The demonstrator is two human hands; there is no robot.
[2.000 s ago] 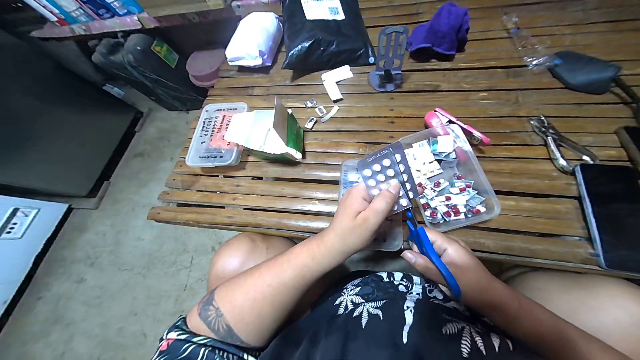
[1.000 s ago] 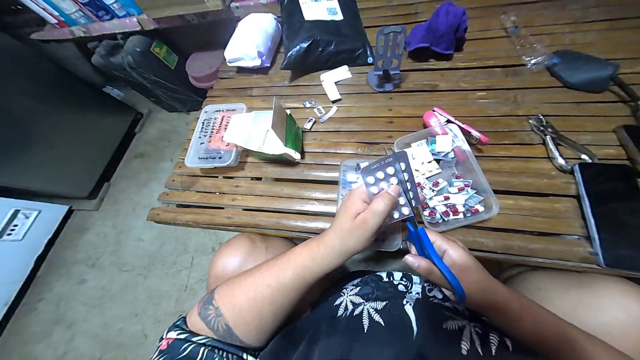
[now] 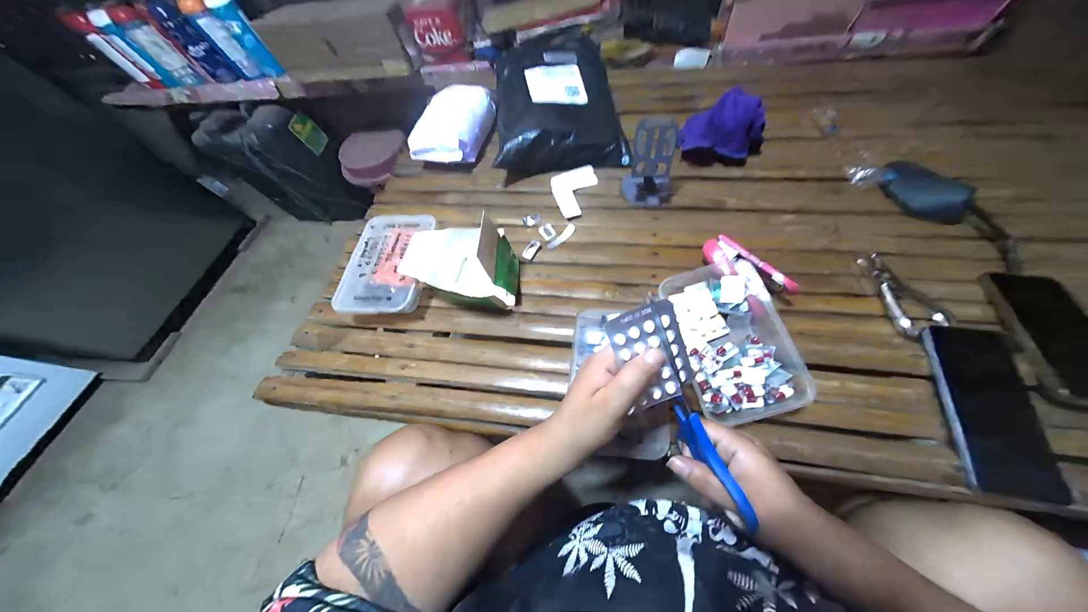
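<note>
My left hand (image 3: 608, 387) holds a blister pack of round white tablets (image 3: 639, 333), thumb on top. My right hand (image 3: 735, 463) grips blue-handled scissors (image 3: 714, 463), whose blades are at the lower right edge of the pack. Just right of the pack stands a clear plastic container (image 3: 803, 395) with cut blister pieces, among them red-and-white capsules (image 3: 748, 387) and pale squares (image 3: 699, 314). A second clear container (image 3: 580, 340) lies partly hidden under my left hand and the pack.
On the slatted bamboo table (image 3: 459, 374) are a lidded plastic box (image 3: 365, 263), an opened green-and-white carton (image 3: 476, 263), white scraps (image 3: 569, 191), a phone stand (image 3: 653, 161), a black parcel (image 3: 557, 110), a purple cloth (image 3: 727, 126), a pink item (image 3: 765, 263), metal pliers (image 3: 897, 297) and two phones (image 3: 990, 416).
The view has tilted upward, showing more of the shelf. Both hands still hold the blister pack and scissors in nearly the same place.
</note>
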